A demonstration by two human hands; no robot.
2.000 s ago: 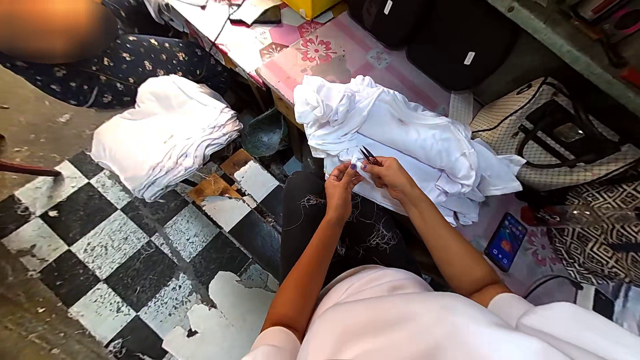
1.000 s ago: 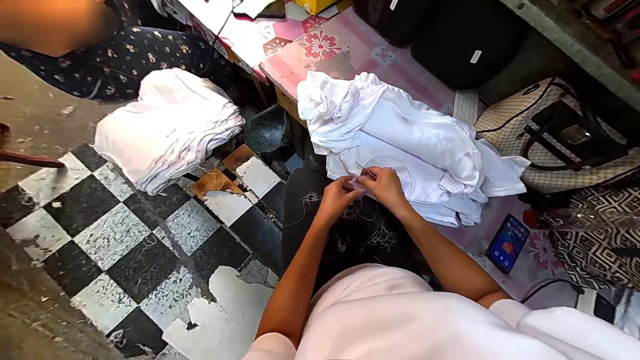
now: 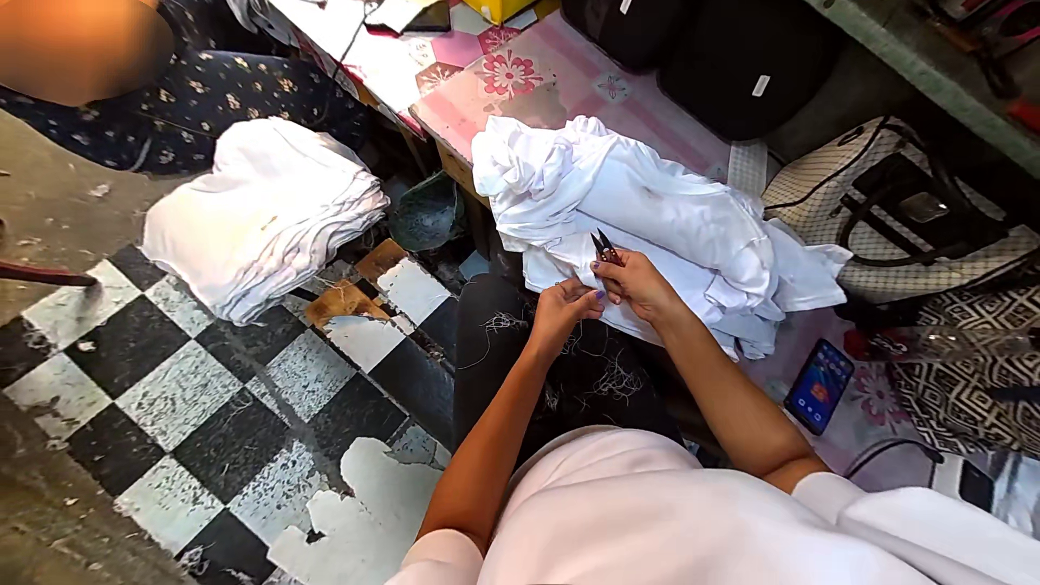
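A heap of white garments (image 3: 666,203) lies on the pink flowered table in front of me. My right hand (image 3: 638,284) holds small dark thread snips (image 3: 605,246), their two pointed blades up and apart, at the heap's near edge. Close beside it on the left, my left hand (image 3: 566,313) pinches a bit of the white cloth between thumb and fingers. Loose thread ends (image 3: 617,380) lie on my dark trousers under the hands. How the cloth runs between the fingers is partly hidden.
Left of me, a stack of white cloth (image 3: 260,211) rests by a seated person in flowered clothing. A phone (image 3: 819,386) lies on the table at right, near a checked handbag (image 3: 894,203). Black padded items (image 3: 747,65) stand behind the heap. A dark basin (image 3: 426,213) sits below the table edge.
The snips, hardly visible one second ago, now point up from my right hand. Both hands remain at the heap's near edge.
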